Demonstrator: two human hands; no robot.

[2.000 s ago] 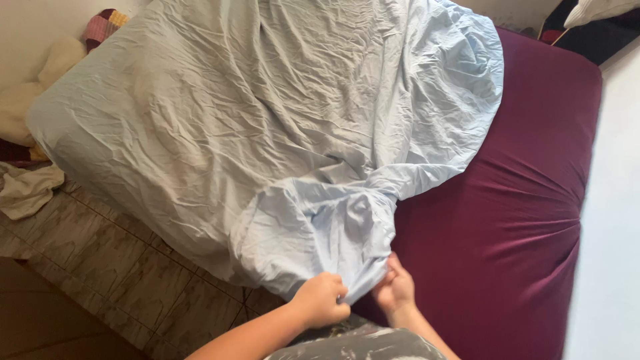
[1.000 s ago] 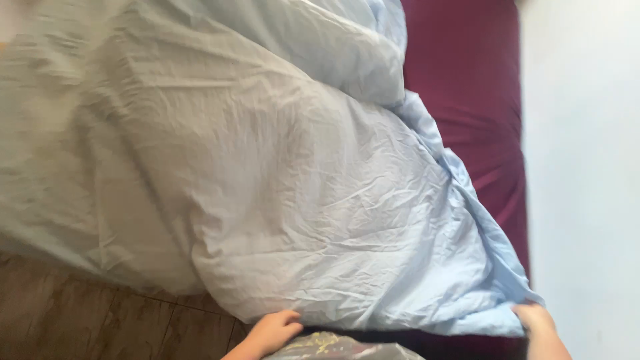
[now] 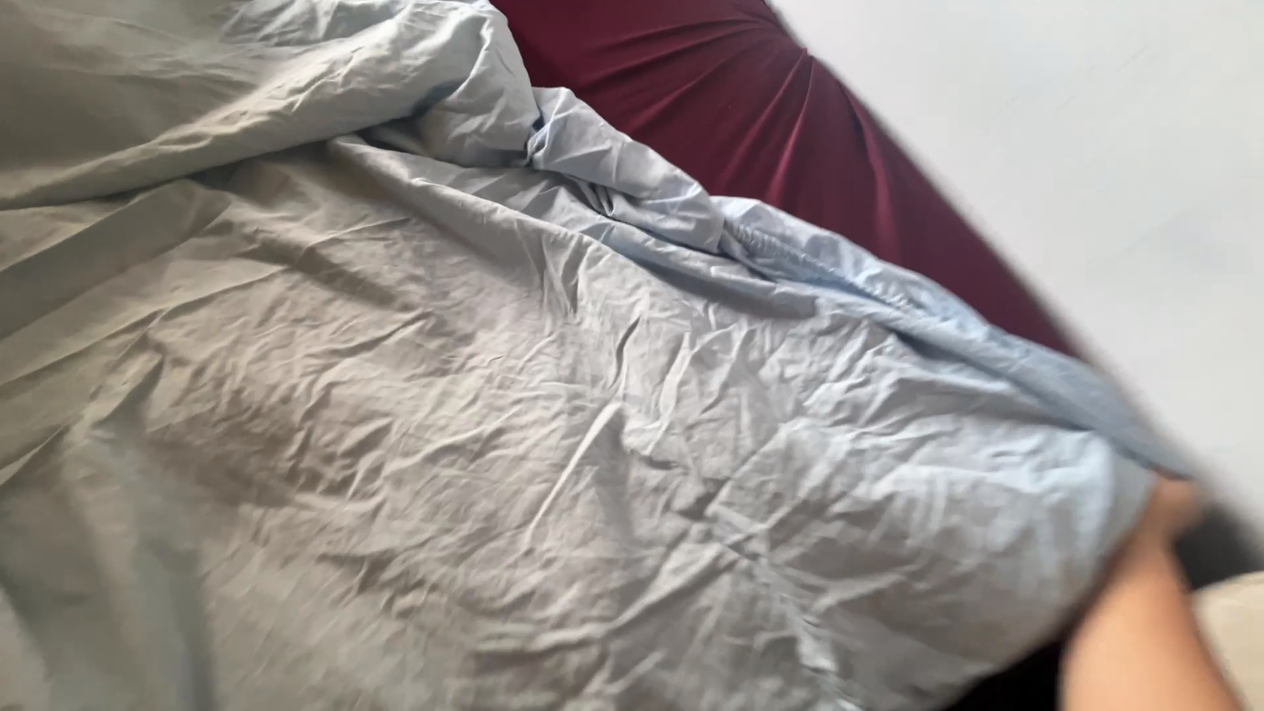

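A wrinkled light blue-grey fitted sheet (image 3: 553,425) spreads over most of the view, with a gathered, stitched edge along its right side. At the lower right, my right hand (image 3: 1173,506) is closed on the sheet's corner, by the edge of the mattress; its fingers are blurred and partly hidden by the cloth. Under the sheet, a mattress with a dark maroon cover (image 3: 731,109) shows at the top and right, its fabric puckered near the wall side. My left hand is out of the frame.
A pale wall (image 3: 1086,148) runs along the right side of the mattress. Past my right forearm, a beige thing (image 3: 1234,622) shows at the right edge, with a dark area above it.
Bunched in both hands two seconds ago, the sheet's near part is now spread over the near end of the mattress. My left hand has left the view. The view has turned and come closer.
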